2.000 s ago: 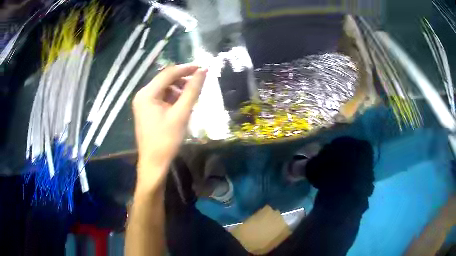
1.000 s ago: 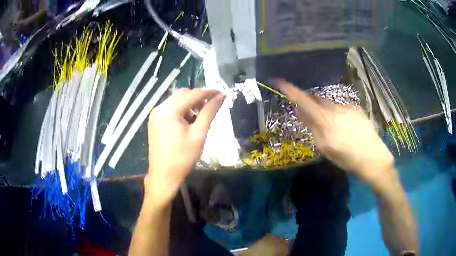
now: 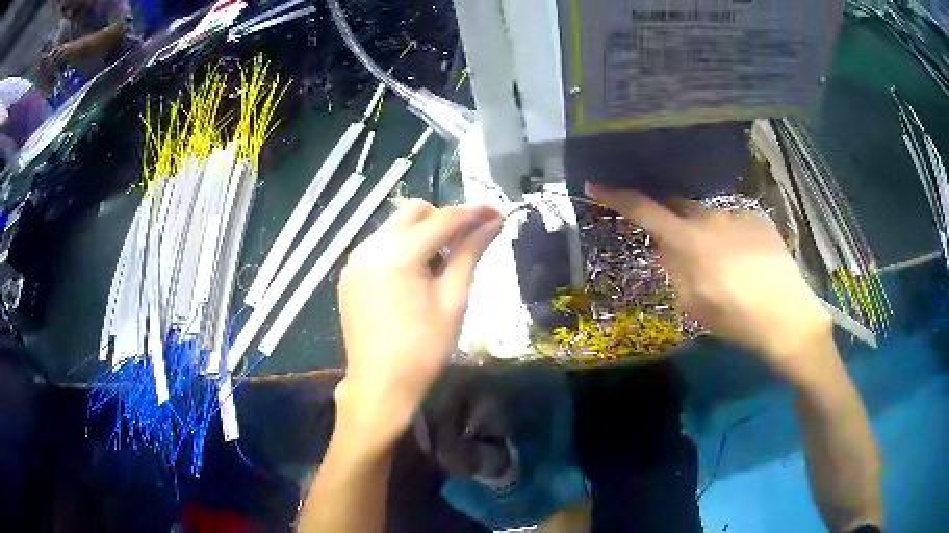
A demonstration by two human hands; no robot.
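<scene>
My left hand [image 3: 416, 281] is bare and pinches the end of a thin wire [image 3: 562, 196] between thumb and fingertips, left of the work point. The wire runs across the work point [image 3: 536, 193] under the pale machine head [image 3: 515, 83]. My right hand [image 3: 734, 276] is on the right side, index finger at the wire's right end; its thumb is hidden. A white sleeve end [image 3: 851, 323] shows beside my right palm. A heap of tiny silver pieces [image 3: 630, 255] lies under and left of my right hand, with yellow pieces [image 3: 614, 331] at its near edge.
A bundle of white-sleeved wires [image 3: 182, 250] with yellow and blue ends lies left. Several separate sleeved wires [image 3: 333, 245] lie beside it. A second bundle [image 3: 822, 208] lies right of the heap. A machine box with a label plate [image 3: 697, 57] stands behind. Another person's arm [image 3: 94, 42] shows top left.
My right hand has come in from out of view to the work point, and a wire now spans between both hands. The whole view has shifted, so the bench things sit further right and lower.
</scene>
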